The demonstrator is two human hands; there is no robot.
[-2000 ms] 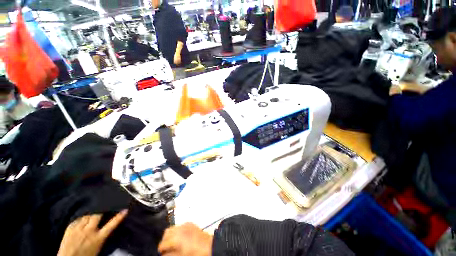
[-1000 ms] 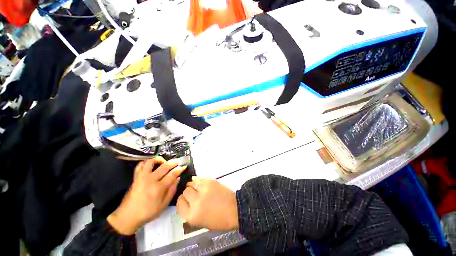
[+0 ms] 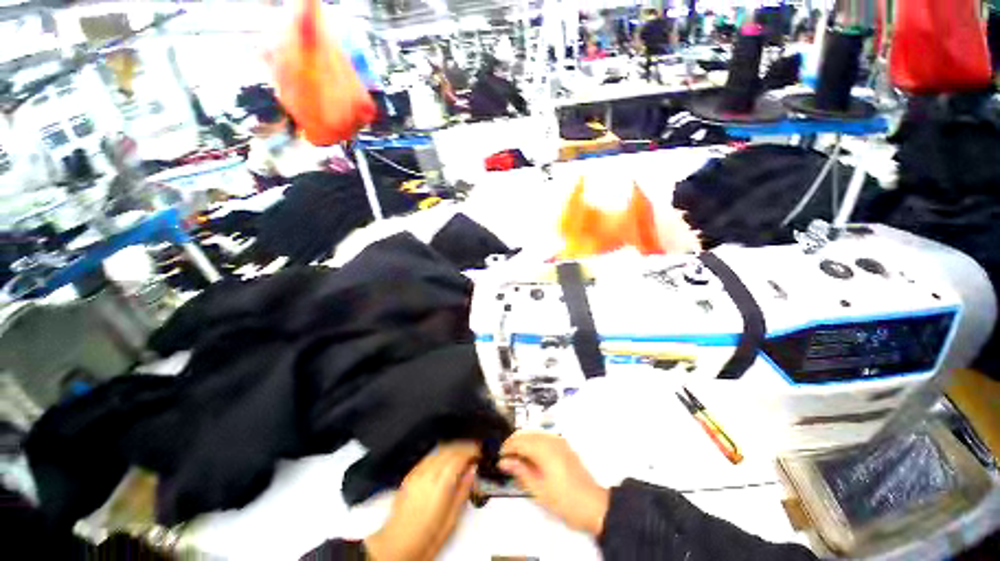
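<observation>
A large black garment piece (image 3: pixel 318 351) lies heaped left of the needle area on the white table. The white sewing machine (image 3: pixel 658 318) with a blue stripe stands in front of me. My left hand (image 3: pixel 430 499) and my right hand (image 3: pixel 554 477) are close together just below the machine's left end. Both hold the black cloth edge (image 3: pixel 490 458) between their fingertips. The needle area (image 3: pixel 540 395) is just above my fingers; the needle itself cannot be made out. Thread snips (image 3: pixel 711 425) lie on the bed right of my right hand.
A clear-cased phone or screen (image 3: pixel 890 482) lies at the right. The control panel (image 3: pixel 866 348) is on the head. Black straps (image 3: pixel 737 312) cross the head. An orange bag (image 3: pixel 609 219) stands behind it, another (image 3: pixel 318 82) hangs at left. Thread cones (image 3: pixel 746 71) stand behind right. A masked person (image 3: pixel 269 137) is at back left.
The view has swung left and up, so the machine appears smaller and further right. My hands remain at the cloth below the needle area, with fingertips now close together on its edge.
</observation>
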